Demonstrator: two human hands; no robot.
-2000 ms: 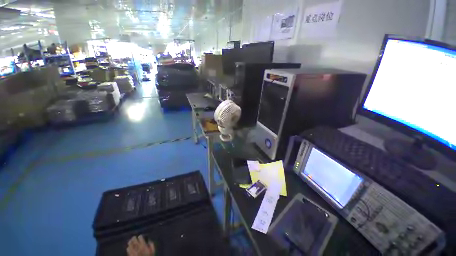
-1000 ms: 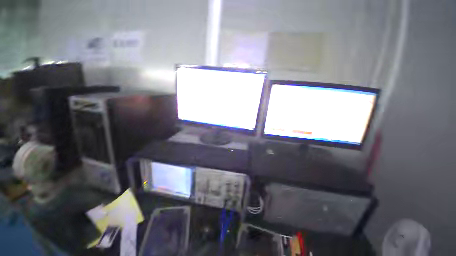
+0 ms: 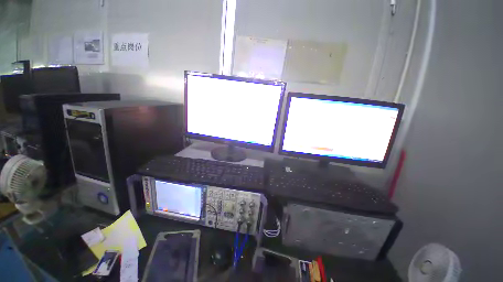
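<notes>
No hand is in the picture. Nearest in front of me, a flat blue-grey coupling plate [image 3: 172,259] with a pale border lies on the dark bench, cut off by the lower edge. A second plate [image 3: 259,269] with a dark item on it lies to its right, also cut off. A black mouse [image 3: 220,256] sits between them. Blue cables [image 3: 240,248] run down from the front of the radio tester [image 3: 229,208], whose screen is lit. Whether a device lies on the left plate I cannot tell.
Yellow and white papers [image 3: 122,237] and a small card [image 3: 107,263] lie left. Two lit monitors [image 3: 234,110] stand behind keyboards [image 3: 215,172]. A computer tower [image 3: 91,157] and white fan [image 3: 23,179] stand left; a grey instrument [image 3: 336,230], red-and-orange items [image 3: 315,270] and another fan [image 3: 434,265] right.
The view has swung right from the aisle and black tray to the bench and monitors. The hand seen over the tray two seconds ago is out of the picture.
</notes>
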